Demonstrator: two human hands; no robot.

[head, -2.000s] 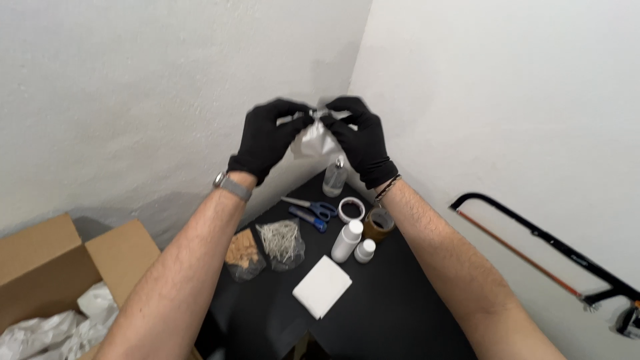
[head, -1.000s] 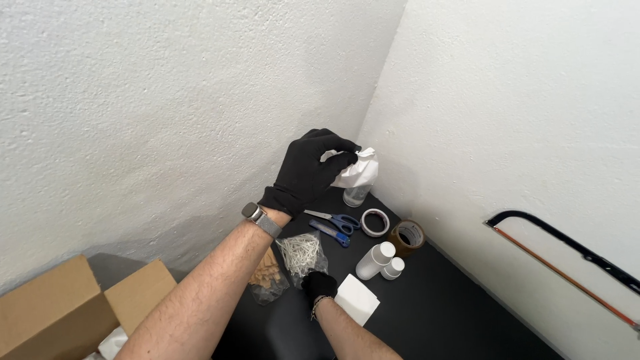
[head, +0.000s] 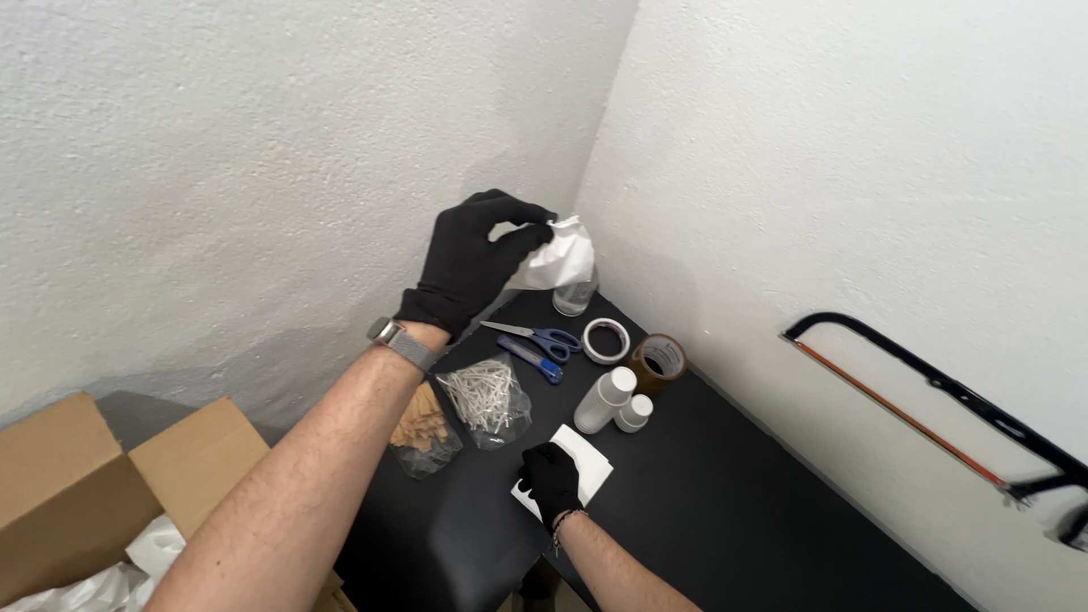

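Observation:
My left hand (head: 480, 255), in a black glove, pinches the gathered top of a thin white bag (head: 561, 255) between thumb and fingertips, raised near the wall corner. Behind the bag stands a clear bottle or jar (head: 575, 297). My right hand (head: 548, 478), also gloved, is over a stack of white paper sheets (head: 591, 459) with its fingers curled; whether it grips a sheet cannot be told. Up and left of it lie a clear bag of white cotton swabs or sticks (head: 489, 395) and a clear bag of tan wooden pieces (head: 422, 418).
Scissors (head: 540, 337), a blue utility knife (head: 531, 359), a white tape roll (head: 606, 342), a brown tape roll (head: 660, 362) and white cups in a tall (head: 605, 399) and short stack (head: 634, 413) are on the black table (head: 722, 501). An open cardboard box (head: 68, 476) stands left; a hacksaw (head: 935, 382) is at right.
Both hands were up at the white bag two seconds ago. The right hand has come down to the table, first beside the bag of white sticks, now over the papers. The left keeps its pinch.

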